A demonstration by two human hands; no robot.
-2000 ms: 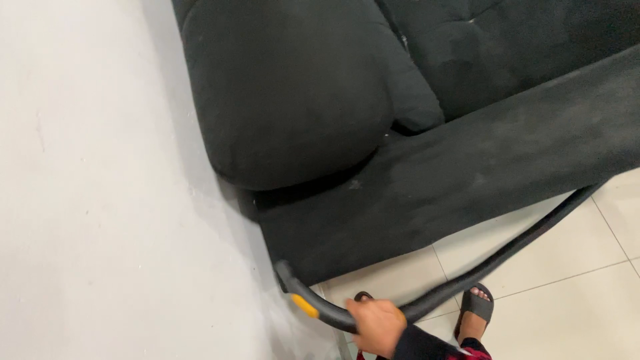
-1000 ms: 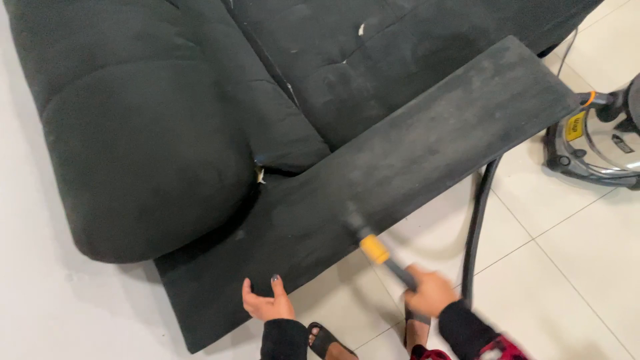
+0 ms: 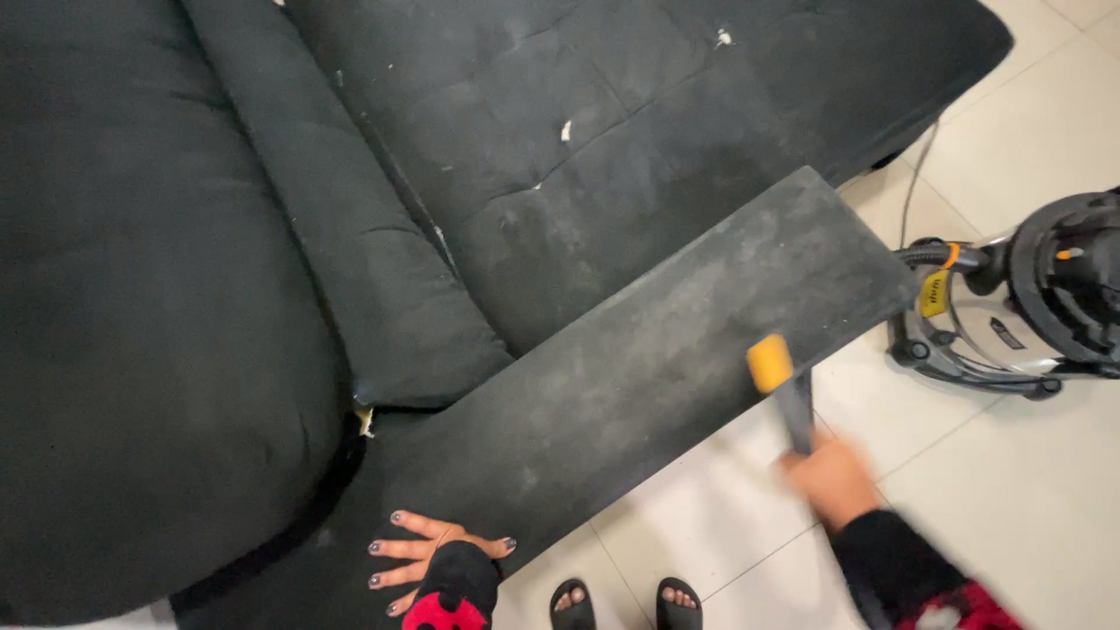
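My right hand [image 3: 831,481] is closed around the black vacuum hose's wand end [image 3: 794,416], which has a yellow part [image 3: 770,363] near its tip. That tip is blurred and sits over the front edge of the sofa's dark arm panel [image 3: 647,350]. My left hand [image 3: 442,551] lies with spread fingers on the near left end of the same panel, holding nothing. Pale dusty marks show on the panel's fabric. Beyond it is the dark seat cushion [image 3: 560,236], with white bits on it.
A wet-dry vacuum cleaner [image 3: 1006,306] with a metal drum stands on the tiled floor [image 3: 989,472] at the right. A large back cushion [image 3: 157,350] fills the left, with torn fabric [image 3: 365,422] at its corner. Sandaled feet [image 3: 626,604] are at the bottom.
My left hand, not seen two seconds ago, now rests flat on the panel. The wand in my right hand has moved right along the panel. The view has shifted considerably to the right.
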